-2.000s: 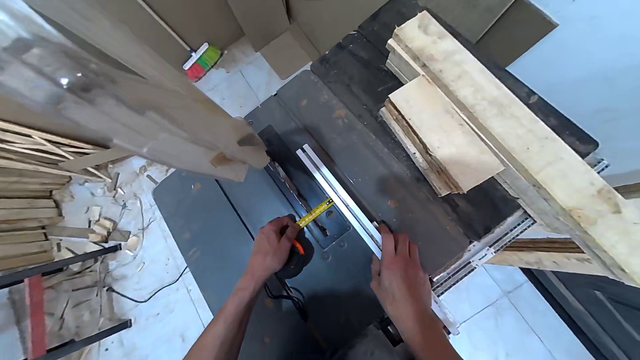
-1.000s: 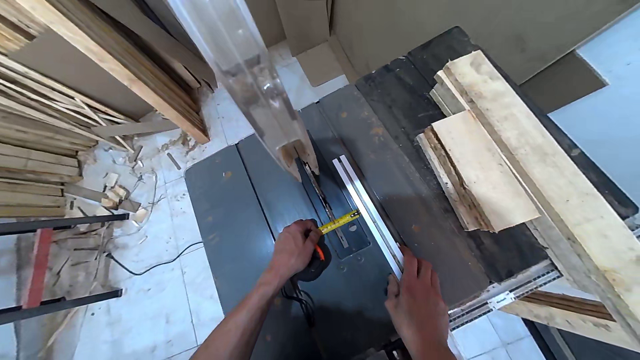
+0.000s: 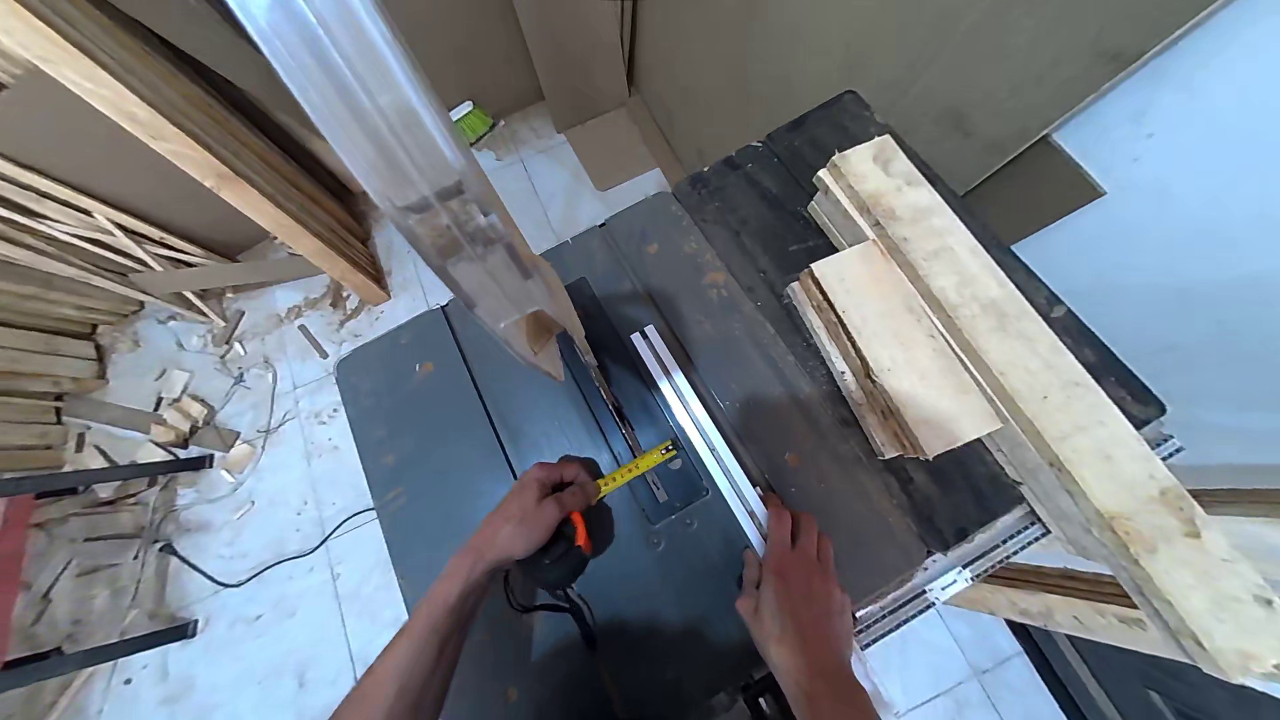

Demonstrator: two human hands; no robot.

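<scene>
My left hand [image 3: 535, 512] grips a black and orange tape measure [image 3: 562, 556], whose yellow blade [image 3: 637, 471] reaches across the saw slot toward an aluminum rail [image 3: 700, 432]. The blade's end lies a little short of the rail, over the insert plate. My right hand [image 3: 792, 580] is closed around the near end of that rail, which lies on the table saw's metal top [image 3: 420, 430]. Left of the rail, the saw blade [image 3: 612, 402] shows in its slot, its far part under a clear plastic guard [image 3: 440, 200].
Wooden boards [image 3: 1030, 380] and a shorter board stack [image 3: 900, 350] lie on the dark right side of the table. Wood offcuts [image 3: 185, 410] and a black cable [image 3: 270, 575] are on the tiled floor at left. Long timbers [image 3: 200, 150] lean at upper left.
The tape's end, over the rail's edge two seconds ago, now lies short of the rail. Both hands keep their holds. The view has shifted.
</scene>
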